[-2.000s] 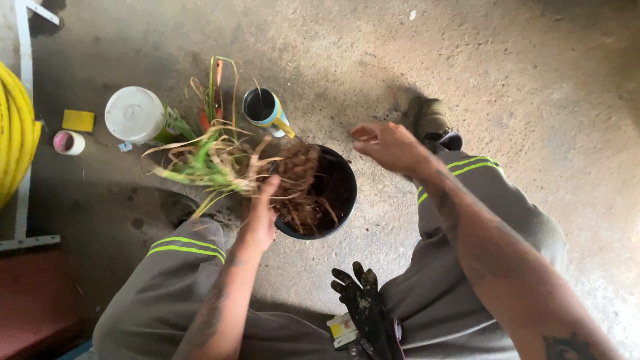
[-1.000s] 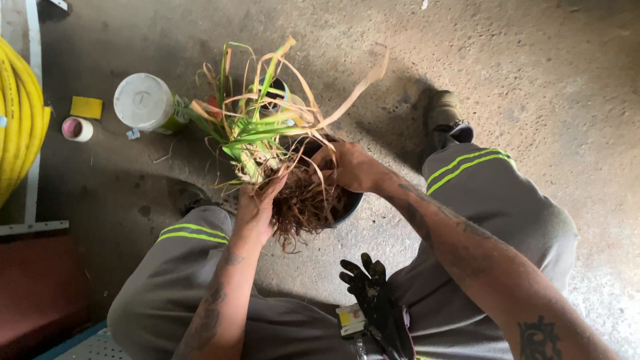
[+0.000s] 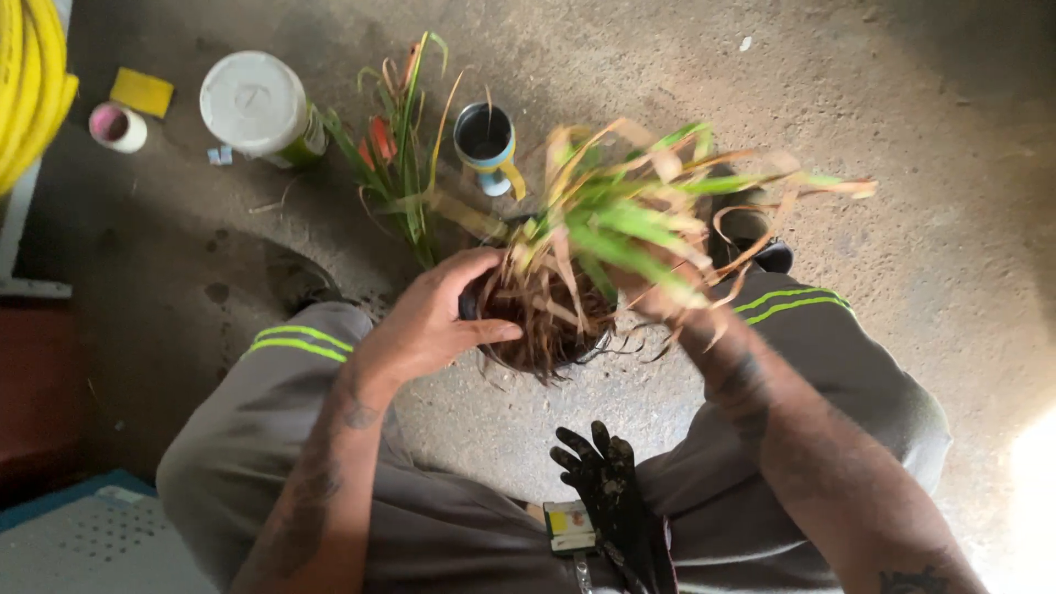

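Note:
A leafy plant [image 3: 610,223] with green and dried strap-like leaves leans to the right over a black pot [image 3: 469,304], its brown root mass [image 3: 540,330] at the pot's mouth. My left hand [image 3: 441,318] lies at the pot's left rim, thumb against the roots and fingers around the side. My right hand [image 3: 660,289] is at the plant's right, largely covered by blurred leaves, so its grip cannot be made out. Behind the pot lies a blue and yellow cup-like container [image 3: 484,144]. A second plant [image 3: 404,173] with a red part lies to the left.
On the concrete floor at left are a white-lidded tub [image 3: 252,103], a tape roll [image 3: 118,128], a yellow block [image 3: 142,92] and a coiled yellow hose [image 3: 33,91]. Black gloves [image 3: 615,503] and a small box [image 3: 569,526] rest at my lap. My boots flank the pot.
The plant's leaves have swung from the left over to the right, and its roots are now over the pot. My left hand has moved to the pot's rim.

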